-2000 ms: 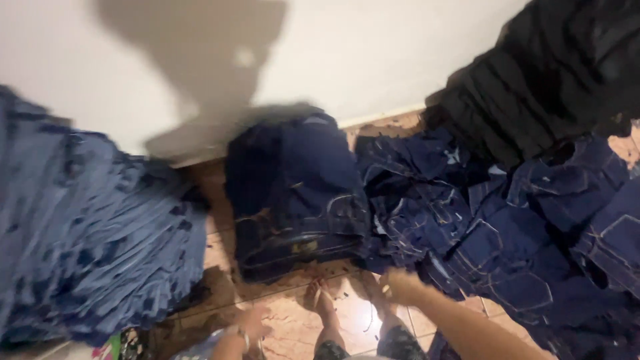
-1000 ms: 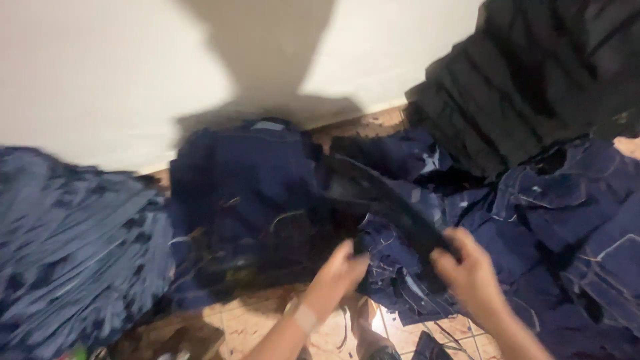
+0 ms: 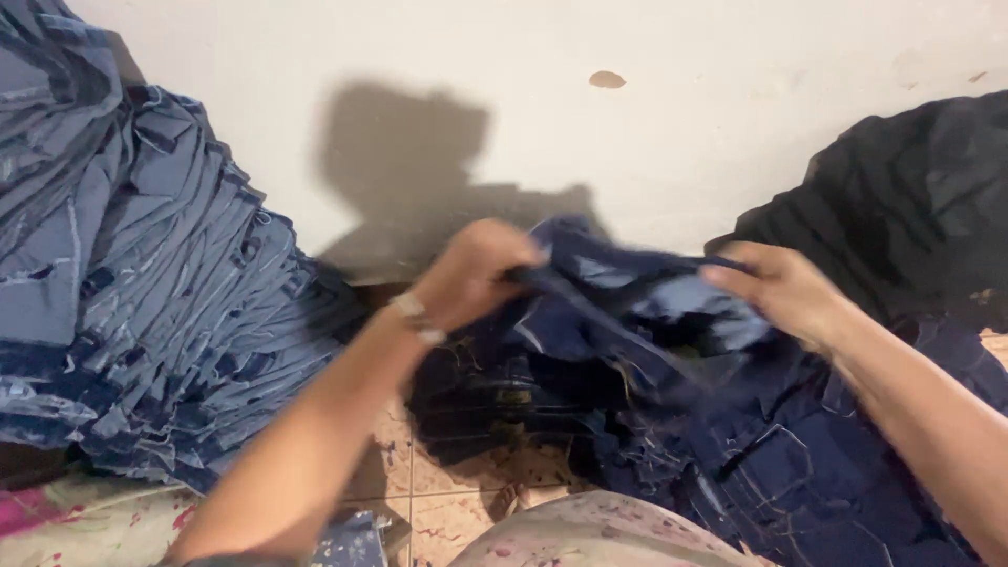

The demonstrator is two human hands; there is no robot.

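A dark blue denim garment [image 3: 630, 315] hangs stretched between my two hands, its waist opening spread so that lighter fabric shows inside. My left hand [image 3: 484, 272], with a band on the wrist, grips one side of the edge. The opposite side is pinched in my right hand [image 3: 776, 287]. Both hands are somewhat blurred. Below the held garment lies a stack of folded dark denim [image 3: 512, 413], partly hidden by it. Loose dark blue denim garments with pale stitching [image 3: 787, 472] are heaped to the right.
A tall pile of lighter blue denim [image 3: 213, 315] rises on the left, a black fabric pile [image 3: 906, 205] on the right. Behind stands a white wall [image 3: 669, 118]. Floral cloth [image 3: 87, 520] lies at lower left. Tiled floor [image 3: 441, 528] shows near my foot.
Two seconds ago both hands were low and apart; now they are raised above the folded stack, spreading a dark garment between them. The view has shifted.
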